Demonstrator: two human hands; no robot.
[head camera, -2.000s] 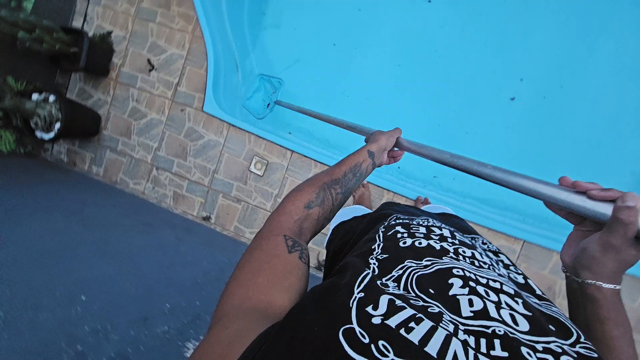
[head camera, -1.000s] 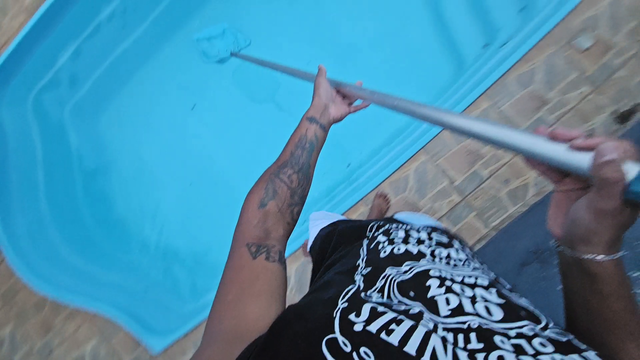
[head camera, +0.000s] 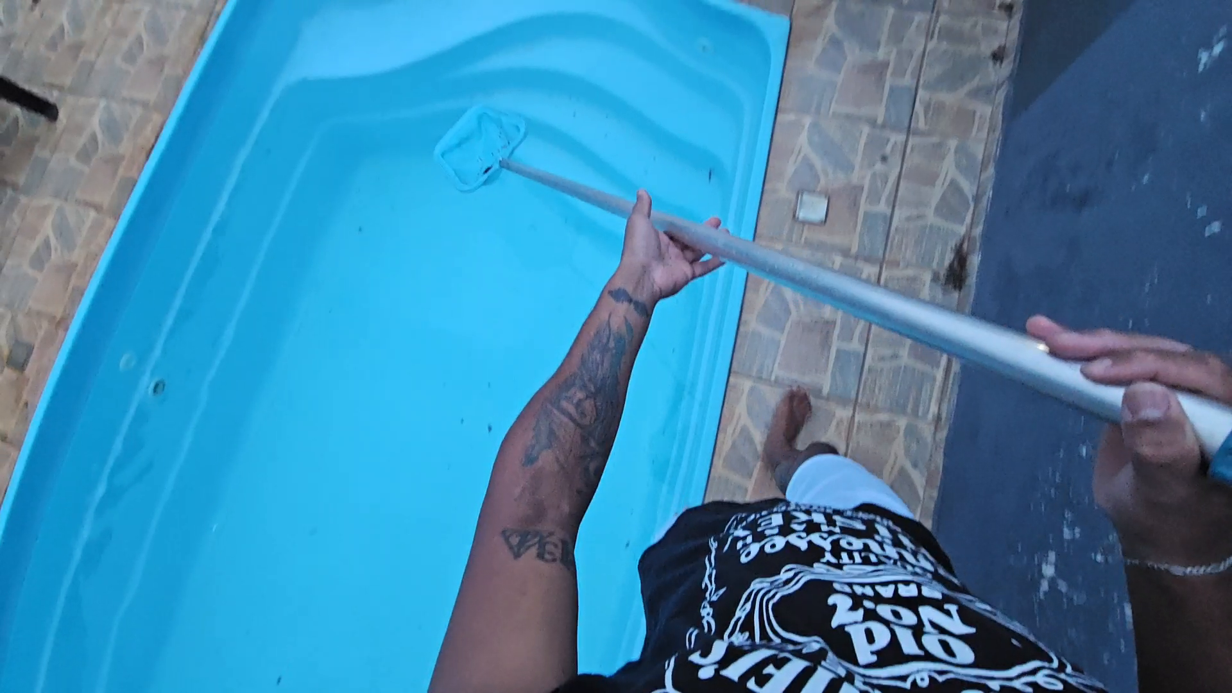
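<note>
A long metal pole runs from the right edge up to a light-blue pool skimmer net, which is over the stepped end of the pool; whether it touches the water I cannot tell. Midway along the pole, my left hand supports it from below, thumb on one side and fingers loosely on the other. My right hand grips the pole near its blue end part at the right edge. A few dark specks show in the blue swimming pool, some bits in the net.
Stone-patterned paving borders the pool on both sides. A small square cover is set in it. Beyond lies a dark blue-grey floor. My bare foot stands on the paving close to the pool edge.
The net has swung from the pool's edge out over the pool, then towards its stepped end. Both hands stay on the pole; the left has loosened its fingers. The view has turned strongly.
</note>
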